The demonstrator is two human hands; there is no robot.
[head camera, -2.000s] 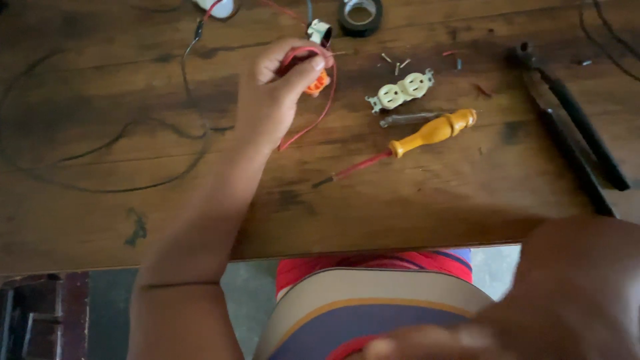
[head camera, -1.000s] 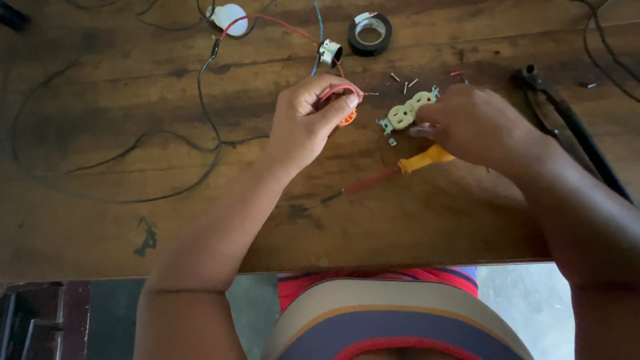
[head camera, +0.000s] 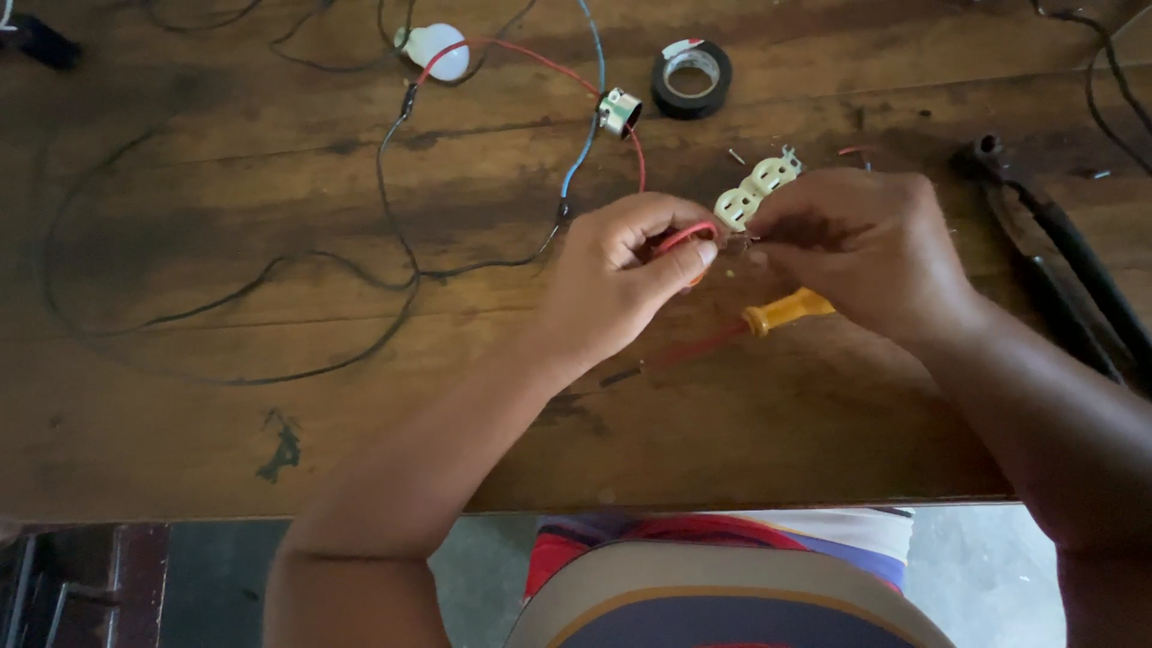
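Note:
My left hand [head camera: 639, 274] pinches a looped red wire [head camera: 688, 236], with a small orange part mostly hidden under the fingers. Close to its fingertips, my right hand [head camera: 864, 252] has thumb and fingers together at a thin end; whether that is bare wire or a small screw cannot be told. Behind the hands lies a cream duplex receptacle [head camera: 754, 193], partly covered by the right hand. The screwdriver's yellow handle [head camera: 787, 312] shows below the right hand, its red shaft pointing left. A white and green cylindrical part [head camera: 620, 112] sits on the red and blue wires.
A roll of black electrical tape [head camera: 691, 79] is at the back, a white light bulb [head camera: 436, 51] at the back left. Thin black wire [head camera: 382, 180] loops across the left of the wooden table [head camera: 432, 486]. Black-handled pliers or cutters [head camera: 1071, 261] lie at the right, near small loose bits.
My right hand has come in from the lower right, first to the receptacle, and is now beside the left fingertips. The left hand still holds the red wire.

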